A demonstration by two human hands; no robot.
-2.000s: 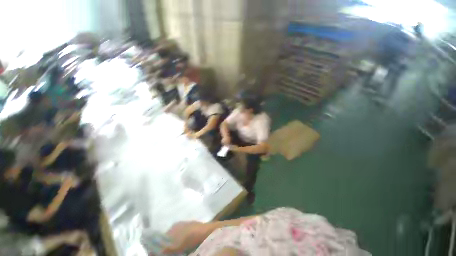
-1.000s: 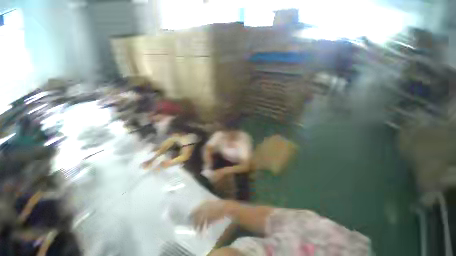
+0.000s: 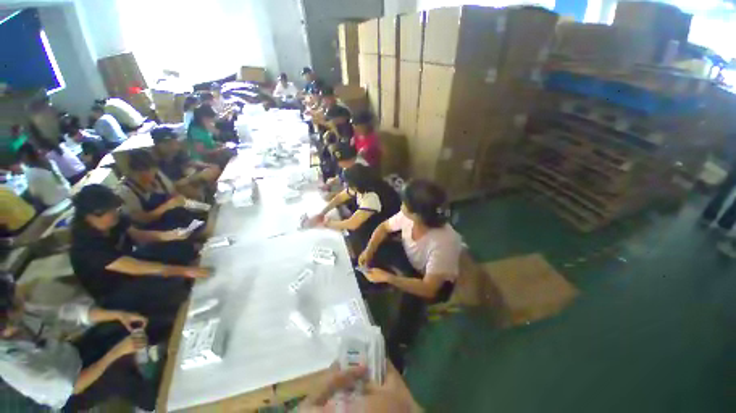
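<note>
My right hand [image 3: 355, 389] is at the bottom edge, a little blurred and cut off. It is closed around a small upright stack of flat white printed pieces [image 3: 373, 355], above the near end of the long white-covered table [image 3: 258, 323]. The hand comes in from the lower right. My left hand is not in view. Rows of small white pieces [image 3: 202, 343] lie at the table's near left. More small white groups [image 3: 300, 280] lie along the middle and near right of the table.
A seated person in a pink top [image 3: 432, 250] is close at the table's right edge. Several seated people line both sides. A flat brown cardboard sheet [image 3: 529, 286] lies on the green floor at right. Tall brown cartons [image 3: 440, 105] and stacked pallets [image 3: 577, 169] stand behind.
The view has steadied and shifted, showing more of the table's far end. My right hand, earlier stretched blurred over the table, is now low at centre with the stack upright. The floral sleeve has left view.
</note>
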